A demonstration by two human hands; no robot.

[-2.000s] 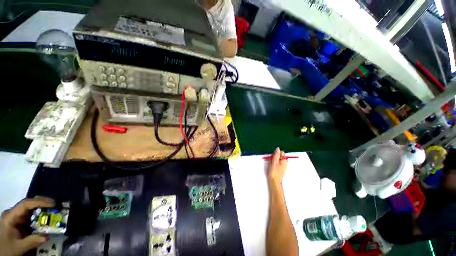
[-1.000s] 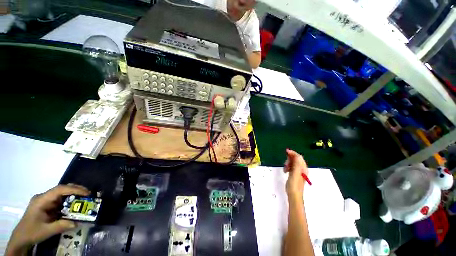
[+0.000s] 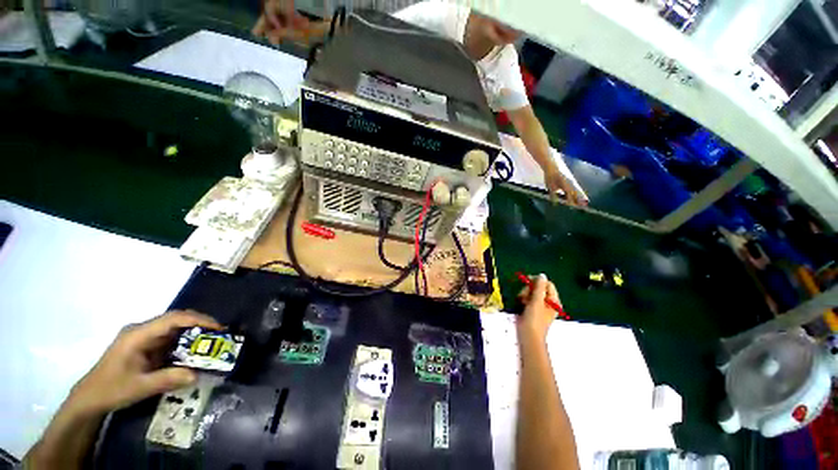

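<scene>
My left hand (image 3: pixel 129 369) holds a small open electrical unit (image 3: pixel 208 350) with a bright yellow part, between thumb and fingers, just above a cream socket strip (image 3: pixel 180 415) on the black panel (image 3: pixel 317 404). My right hand (image 3: pixel 540 307) is closed around a red pen-like tool (image 3: pixel 554 307) over the white sheet (image 3: pixel 588 386) at the right. The tool's tip is unclear. A second socket strip (image 3: pixel 363 427) with a white round adapter (image 3: pixel 374 377) lies mid-panel. Green circuit boards (image 3: pixel 303 346) sit under clear covers.
A grey-beige test instrument (image 3: pixel 395 138) with black and red leads stands on a wooden board behind the panel. A glass bulb (image 3: pixel 257 101) and white blocks (image 3: pixel 234 216) stand left. A fan (image 3: pixel 776 381) and bottle (image 3: pixel 657 460) are right. Another person's arm (image 3: pixel 542 151) reaches across behind.
The view has shifted, so bench things sit further right. The red tool's angle in my right hand has changed. The other person's arms now reach out on both sides of the instrument.
</scene>
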